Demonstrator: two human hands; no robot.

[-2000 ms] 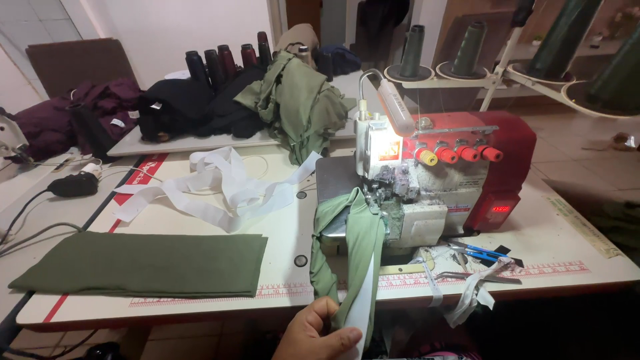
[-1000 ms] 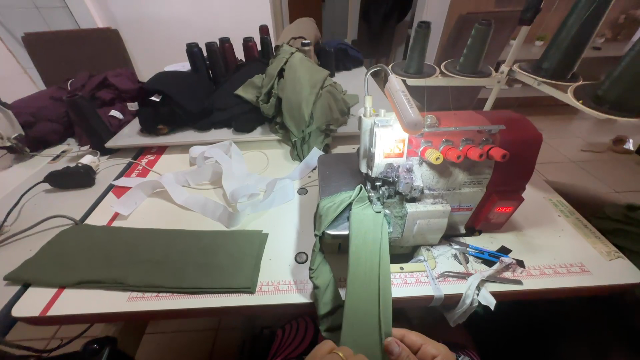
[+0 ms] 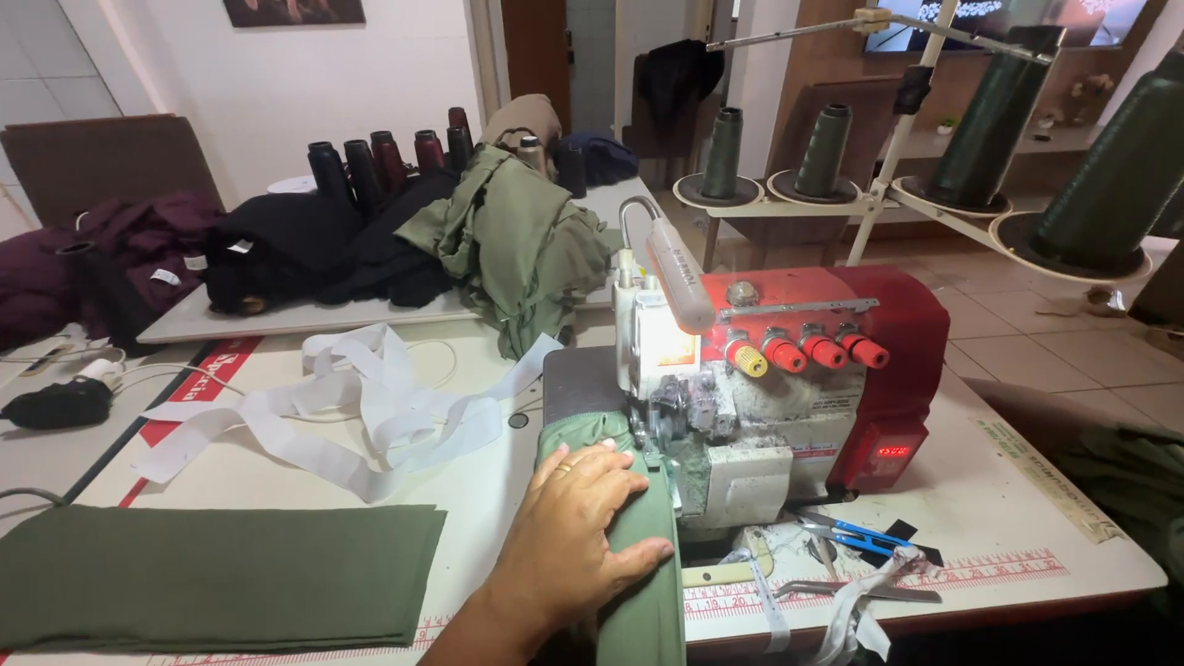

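Note:
My left hand [image 3: 583,518] lies palm down on the green fabric [image 3: 643,555], its fingers spread and a ring on one finger. The fingertips rest just left of the needle and presser foot area of the red and white overlock sewing machine [image 3: 786,407], whose lamp is lit. The fabric runs from the machine's plate down past the table's front edge. My right hand is out of view. A folded green fabric piece [image 3: 213,578] lies flat at the left. Behind it, a loose white fabric strip [image 3: 370,416] lies in loops.
Blue-handled thread snips [image 3: 856,535], metal tweezers [image 3: 860,590] and white scraps [image 3: 856,610] lie at the machine's right front. Green thread cones [image 3: 823,153] stand on holders behind. Black garments [image 3: 324,240], crumpled green garments [image 3: 527,231] and several dark cones cover the rear table [image 3: 305,322].
My left hand has moved from the fabric's lower end up to beside the machine's foot, and lies flat. My right hand, at the fabric a second ago, is out of view.

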